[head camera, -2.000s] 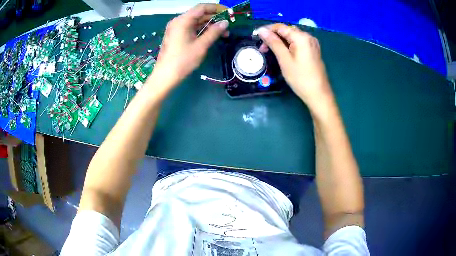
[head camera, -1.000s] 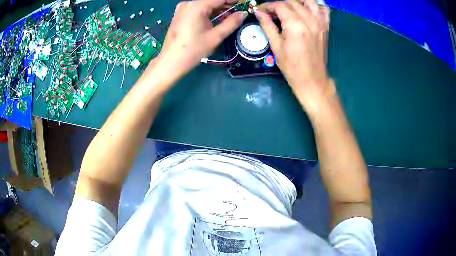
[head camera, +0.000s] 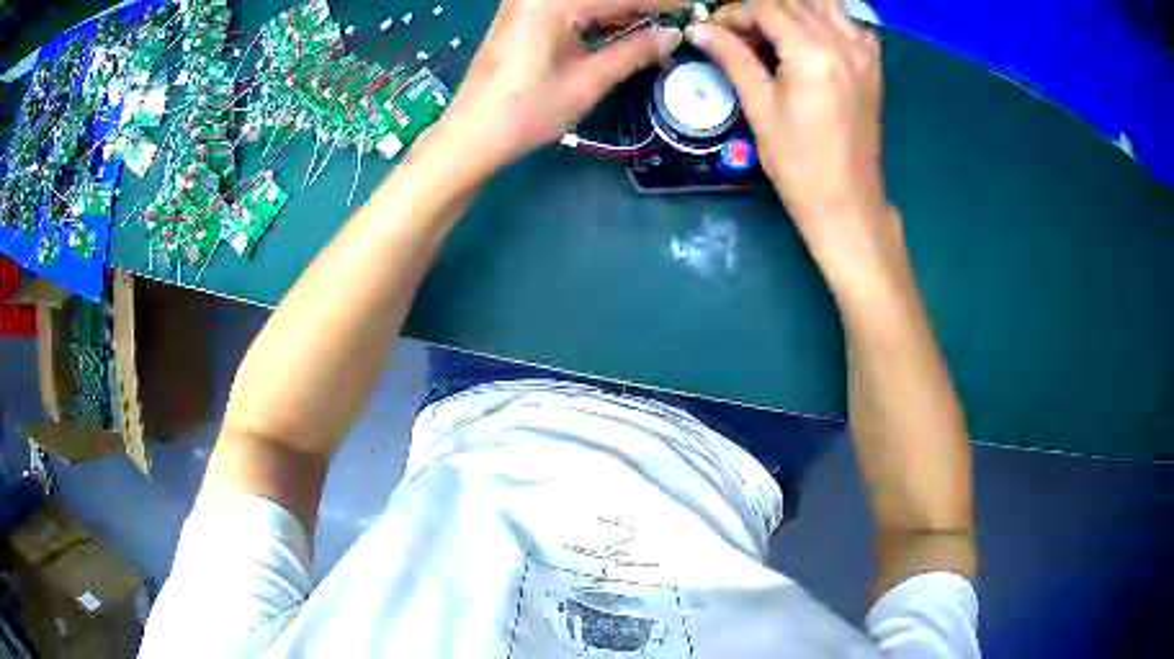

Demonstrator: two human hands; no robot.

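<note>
The black housing [head camera: 657, 174] lies on the dark green bench mat, with the round silver-white speaker [head camera: 698, 99] in it and a red-and-blue round part [head camera: 736, 153] at its lower right. A thin lead with a white plug [head camera: 569, 139] sticks out to the left. My left hand [head camera: 547, 64] and my right hand [head camera: 809, 97] meet over the housing's far side, at the picture's top edge. My left hand holds a green circuit board, mostly hidden by fingers. My right fingertips pinch a tiny white plug [head camera: 700, 13] against it.
A spread pile of green boards [head camera: 193, 155] with red and white wires lies at left, partly on a blue sheet [head camera: 71, 273]. More blue sheet [head camera: 1030, 58] runs along the far right. An open cardboard box [head camera: 126, 373] stands below the bench at left.
Both hands have come together at the board and plug; two seconds ago they were apart. The view has shifted, so the housing and hands sit higher in the picture.
</note>
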